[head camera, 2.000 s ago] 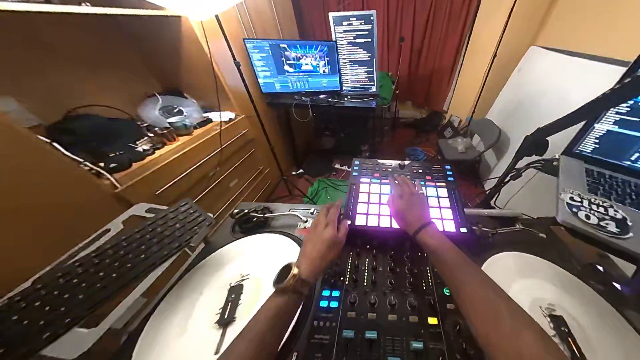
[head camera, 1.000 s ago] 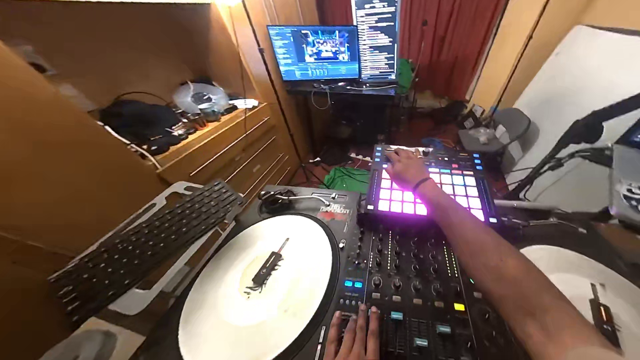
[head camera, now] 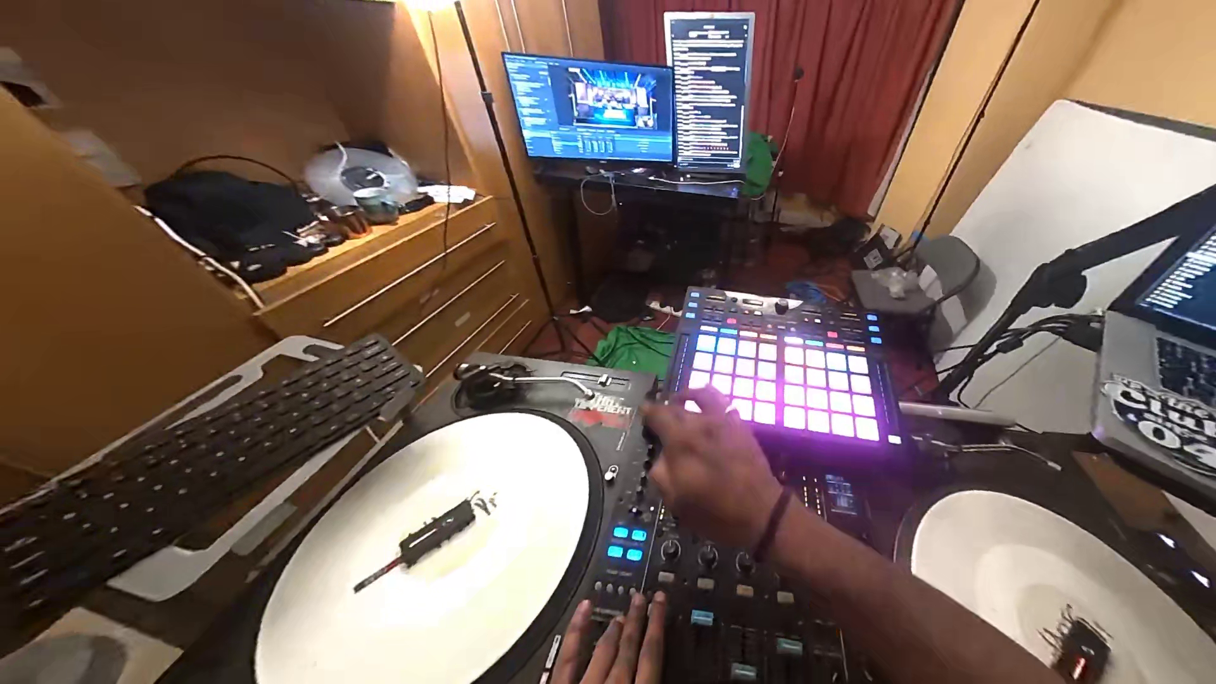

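Note:
My right hand [head camera: 712, 465], with a dark band at the wrist, is over the upper left of a DJ mixer [head camera: 741, 570], just below the lit pad controller [head camera: 784, 380]. Its fingers bend toward the mixer's top left corner; whether they pinch a knob is hard to see. My left hand [head camera: 616, 644] lies palm down on the mixer's lower left, fingers extended, beside the left turntable's edge. A white record [head camera: 427, 608] with a small black device [head camera: 437, 534] at its centre sits on that turntable. Another white record [head camera: 1064, 560] lies at the right.
A black keyboard [head camera: 199, 456] on a stand is at the left. A laptop [head camera: 1159, 370] and a black boom arm [head camera: 1064, 275] are at the right. Behind stand two monitors [head camera: 589, 104], a light stand [head camera: 513, 171], a folding chair [head camera: 931, 285] and a wooden dresser [head camera: 408, 285].
My right hand has come down from the pads to the mixer's upper left. My left hand was above the mixer two seconds ago and now rests at its lower left.

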